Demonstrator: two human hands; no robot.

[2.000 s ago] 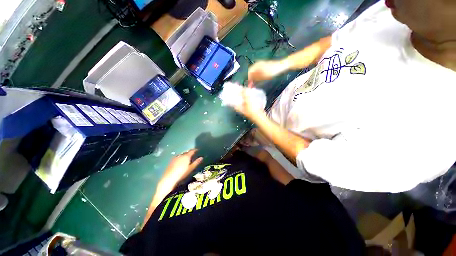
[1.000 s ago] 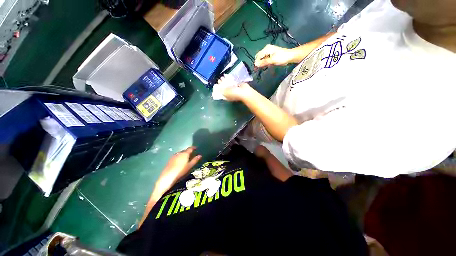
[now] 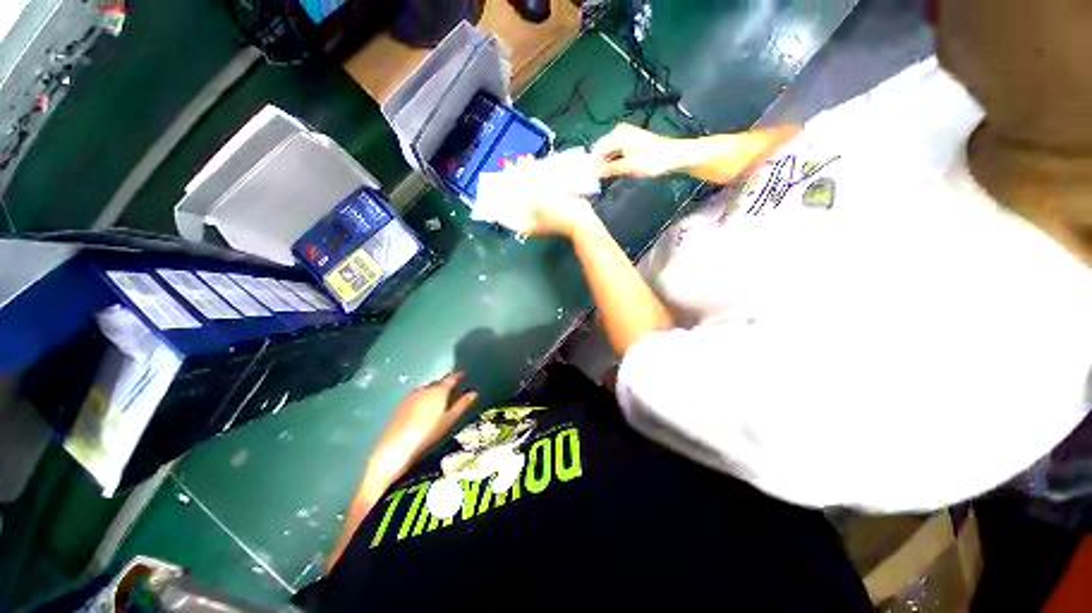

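Observation:
My left hand [image 3: 428, 419] rests at the near edge of the green bench [image 3: 258, 491], fingers a little apart, holding nothing. My right hand cannot be made out beyond my black shirt and the other person's white sleeve. An open dark blue box [image 3: 363, 249] with a raised white lid lies ahead, a yellow-and-white label on its face. A second open box [image 3: 469, 146] with a bright blue face lies beyond it. A person in white holds a crumpled-looking, overexposed white thing [image 3: 521, 192] over its near side.
A row of upright blue boxes [image 3: 228, 295] with white labels stands in a larger blue container at the left. The person in white [image 3: 838, 323] leans in from the right. Black cables [image 3: 653, 90] and a brown board [image 3: 401, 60] lie at the back. A brown carton [image 3: 916, 557] is at lower right.
The other person's hands and the white thing have moved left, over the farther blue box, and their body leans further in. My left hand has hardly moved.

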